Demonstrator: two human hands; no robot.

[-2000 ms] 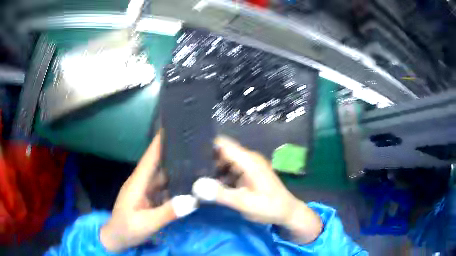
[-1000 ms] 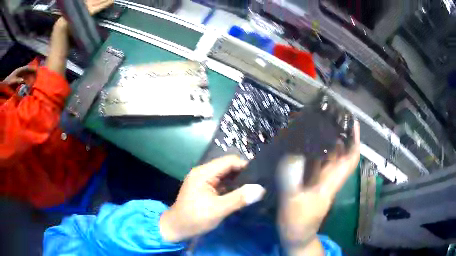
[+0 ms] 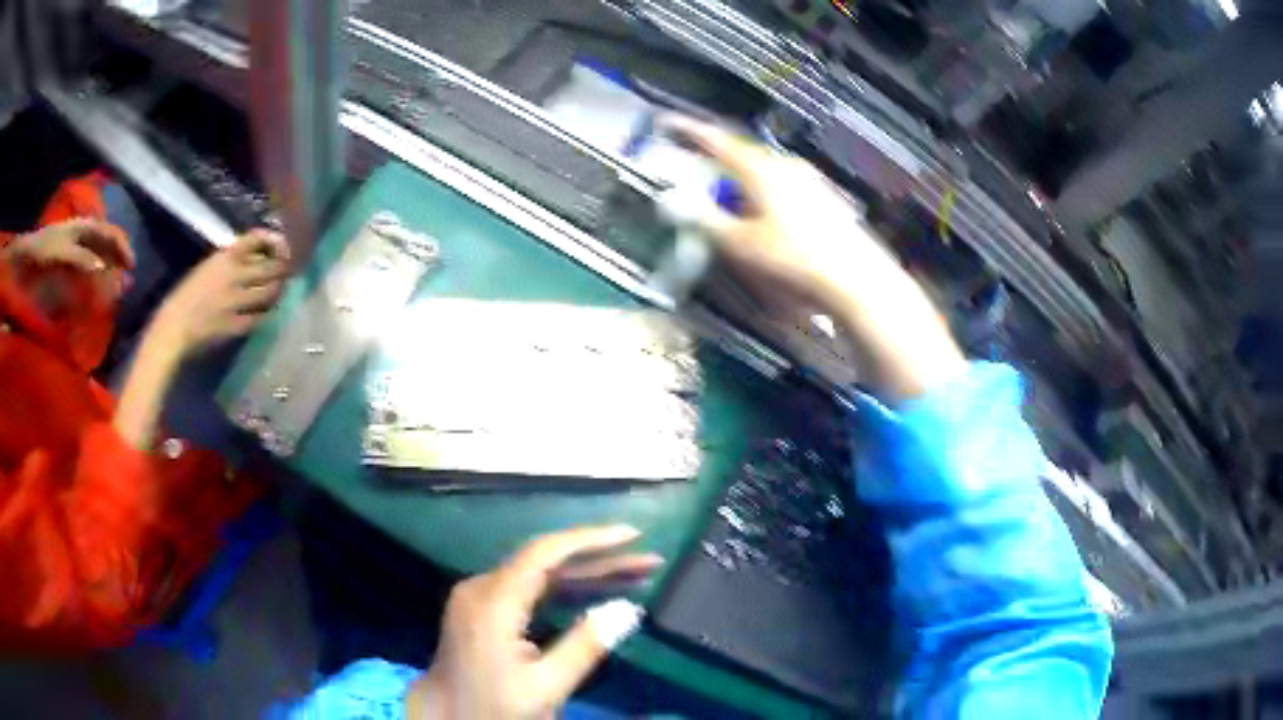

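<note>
My left hand point(image 3: 528, 626) is low in the middle, empty, fingers and white-covered thumb apart. My right hand point(image 3: 802, 232) is stretched over the rail behind the bench, blurred; whether it holds something cannot be told. The stack of bright silver-grey plates point(image 3: 535, 394) lies side by side on the green bench point(image 3: 464, 521). The black parts tray point(image 3: 732, 612) with a pile of small black and silver parts point(image 3: 781, 513) is right of my left hand, partly hidden by my right sleeve. The dark plate cannot be made out in either hand.
A single grey plate point(image 3: 331, 338) lies at the bench's left. A coworker in orange-red point(image 3: 106, 506) is at far left, one hand point(image 3: 225, 296) at the bench edge by an upright post point(image 3: 296, 127). The conveyor rail point(image 3: 493, 190) runs behind the bench.
The dark plate no longer shows between my hands. My right hand has moved up and forward over the rail. My left hand has let go and opened. The view has swung left.
</note>
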